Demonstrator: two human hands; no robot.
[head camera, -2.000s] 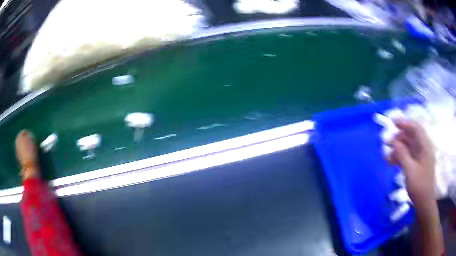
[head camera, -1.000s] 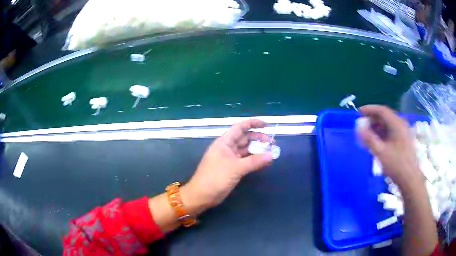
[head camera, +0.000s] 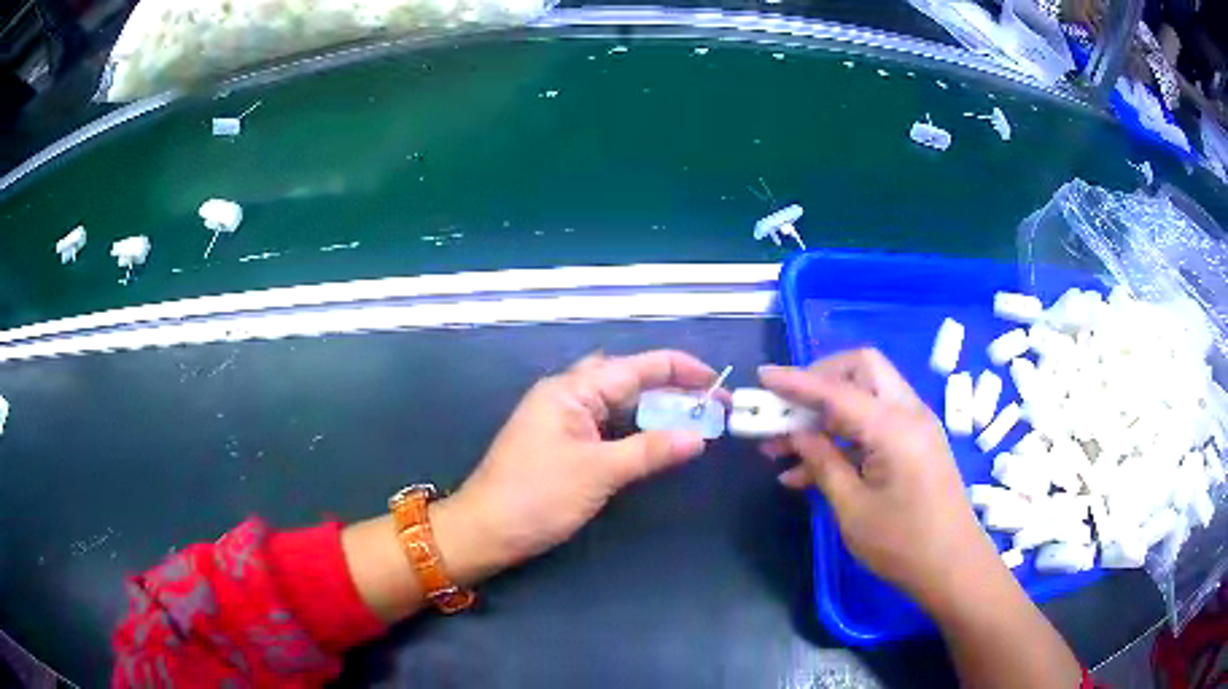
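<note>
My left hand (head camera: 552, 451) holds a stemmed unit (head camera: 677, 413) between thumb and index finger, its thin pale stem pointing up to the right. My right hand (head camera: 889, 471) holds a white plastic housing (head camera: 764, 413), which shows small dark holes. The two pieces are end to end, very close; I cannot tell whether they touch. A blue plastic tray (head camera: 862, 592) is at the right under my right hand. White housings (head camera: 1104, 417) are piled in the tray and in an open clear plastic bag (head camera: 1131, 242).
Several stemmed units lie apart on the green conveyor belt (head camera: 512, 162), one (head camera: 778, 225) near the tray's top left corner. Metal rails (head camera: 404, 303) edge the belt before the dark bench (head camera: 269, 444). A large clear bag of parts (head camera: 296, 41) lies beyond the belt.
My right hand has moved left from the tray with a housing, up to the stemmed unit in my left hand. The view has shifted right, showing more of the pile.
</note>
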